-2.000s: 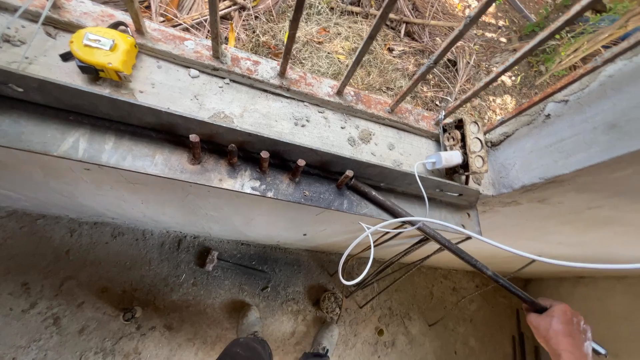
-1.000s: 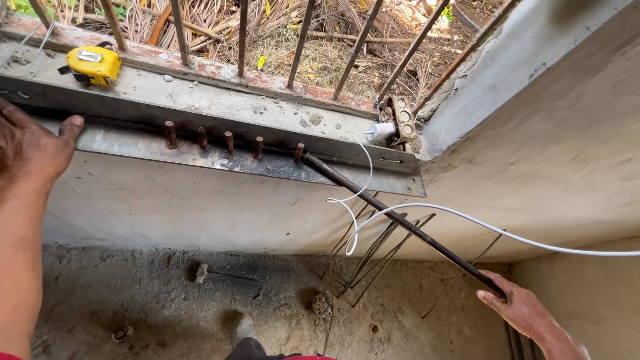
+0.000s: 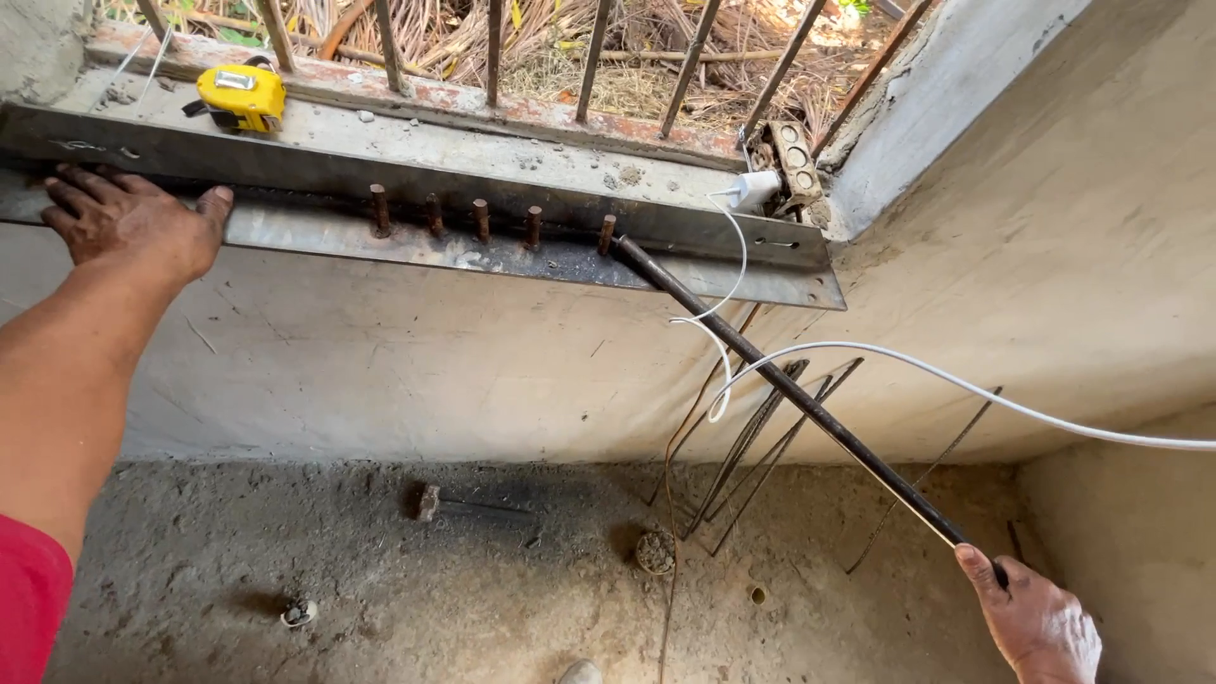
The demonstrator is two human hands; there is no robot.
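Observation:
My left hand [image 3: 142, 218] lies flat, fingers spread, on the left part of a steel angle bar [image 3: 304, 226] resting along the window sill. Several short rusty steel pegs [image 3: 482, 220] stand up from the angle bar's lower flange. At lower right my right hand [image 3: 1035, 613] grips the end of a long dark metal pipe [image 3: 817, 413]. The pipe slants up and left, its far end beside the rightmost peg [image 3: 606, 235]; whether the two touch is hard to tell. A thin white cable [image 3: 902, 356] crosses the pipe.
A yellow tape measure [image 3: 242, 98] sits on the concrete sill under the window bars [image 3: 494, 52]. A white charger [image 3: 757, 190] is plugged into an outlet at the sill's right corner. Bent rebar pieces [image 3: 760, 446] lean on the wall. A hammer [image 3: 430, 503] lies on the floor.
My left hand, out of view in the first frame, has come in from the left and now rests farther onto the angle bar. My right hand still holds the pipe. The view has shifted.

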